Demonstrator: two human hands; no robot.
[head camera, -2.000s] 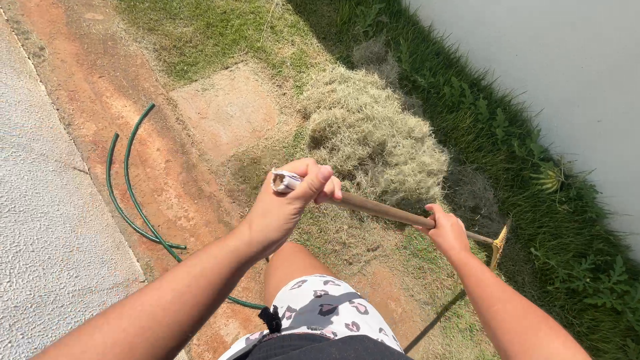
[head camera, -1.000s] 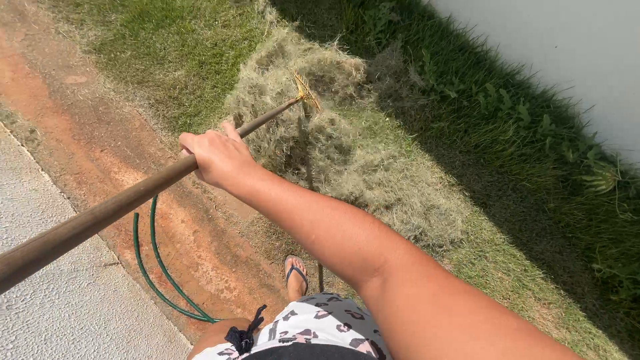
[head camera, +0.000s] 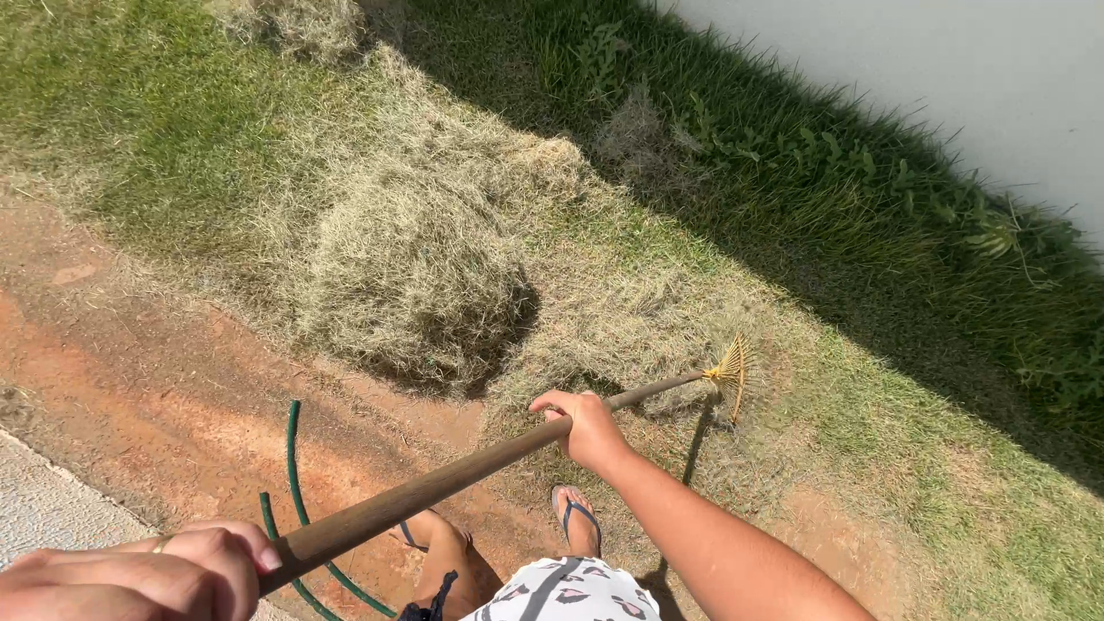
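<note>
A leaf rake with a wooden handle (head camera: 448, 483) crosses the view from lower left to right of centre. Near the handle's end, my left hand (head camera: 164, 569) is closed on the wood, partly cut off by the frame edge. Farther down, my right hand (head camera: 586, 427) grips the same handle. The yellow fan-shaped rake head (head camera: 733, 375) rests at loose dry grass on the lawn. Left of it, above my hands in view, lies a large heap of dry cut grass (head camera: 414, 276), with thinner clippings spread around it.
A green hose (head camera: 297, 466) lies on the reddish bare soil at lower left, beside a rough pale pavement (head camera: 52, 500). Taller green grass (head camera: 828, 190) in shade lines a white wall (head camera: 966, 78). A small clump (head camera: 315, 26) of dry grass is at the top left.
The rake head has moved from on top of the dry grass to the right of the main heap. My left hand, out of view one second ago, shows again at the handle's end.
</note>
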